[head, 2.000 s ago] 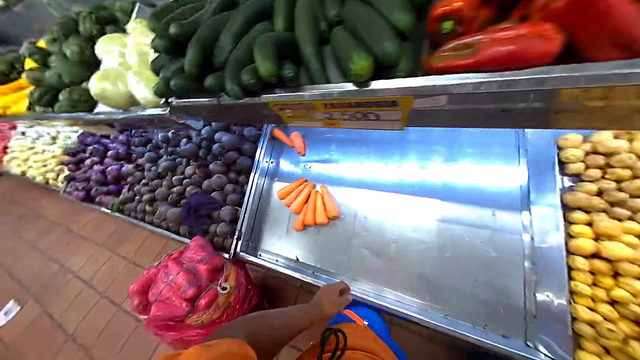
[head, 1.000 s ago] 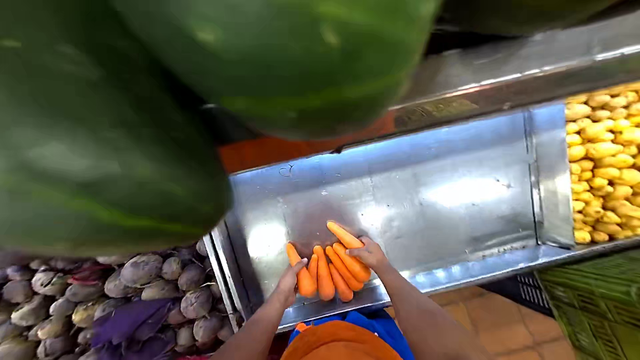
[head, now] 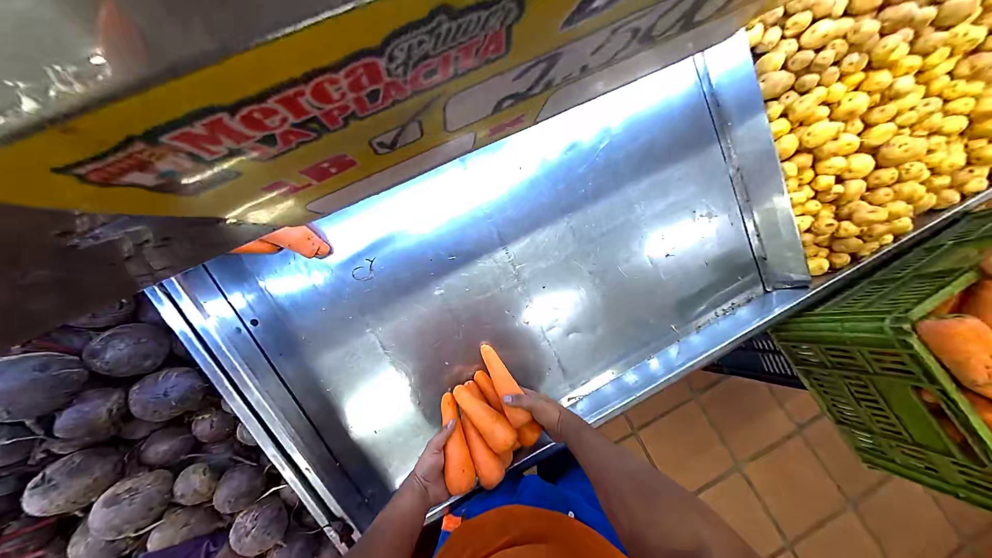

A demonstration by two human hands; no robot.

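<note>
Several orange carrots [head: 484,422] are bunched between my hands at the front edge of a metal display tray [head: 589,256]. My left hand [head: 434,465] presses on the leftmost carrot, its thumb along the side. On the other side my right hand [head: 539,411] grips the rightmost carrots, with the thumb over one that points up and outward. The undersides of the bunch and most of my fingers are hidden. More carrots [head: 302,241] lie at the tray's back left corner, partly covered by the shelf edge above.
Beets [head: 132,496] fill the bin on the left. Small yellow potatoes [head: 876,139] lie right of the tray. A green plastic crate [head: 876,387] with orange produce [head: 961,349] stands at the right over the tiled floor. A yellow price sign [head: 310,124] hangs low across the top left.
The carrots lay loose on the tray two seconds ago; both hands have since closed in on them, and they are now gathered tighter at the front edge. The view has shifted strongly.
</note>
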